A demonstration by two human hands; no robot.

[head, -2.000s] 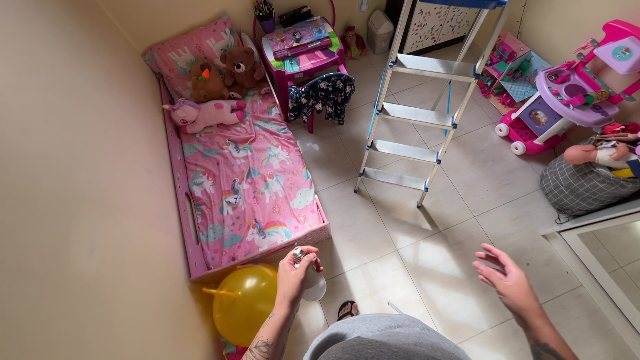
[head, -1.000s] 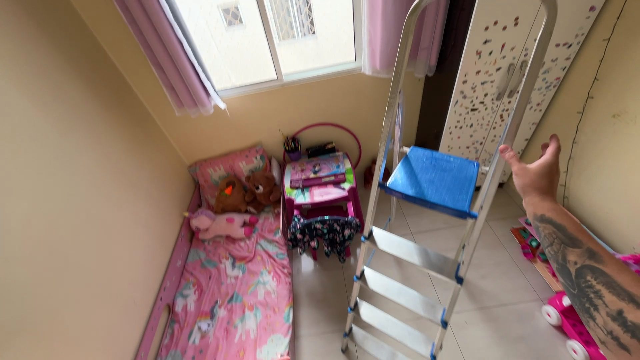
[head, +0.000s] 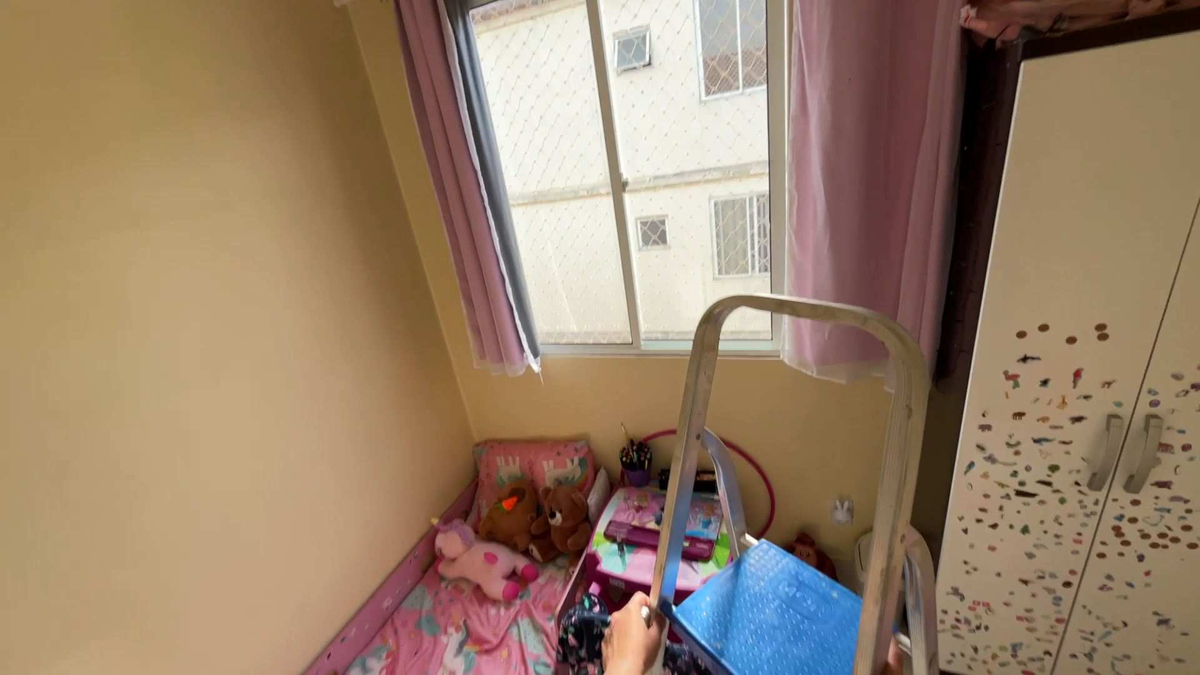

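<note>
Just ahead stands an aluminium stepladder (head: pixel 692 412) with a blue plastic top platform (head: pixel 776 609) and a tall looped handrail. At its left rail, level with the platform, is my left hand (head: pixel 633 636), its fingers closed on the rail; a small metallic thing shows at the fingers. Of my right hand (head: pixel 894 653) only a sliver shows behind the right rail at the bottom edge, so its grip is hidden.
A bed with pink bedding (head: pixel 450 623) and plush toys (head: pixel 483 561) lies left, beside a child's desk (head: pixel 614 525). Behind are a netted window (head: pixel 572 187) and pink curtains (head: pixel 848 187). A stickered wardrobe (head: pixel 1059 281) stands right.
The view has tilted up to the window and come closer to the ladder. My left hand, out of view a second ago, is now on the left rail; my right hand has gone mostly behind the right rail.
</note>
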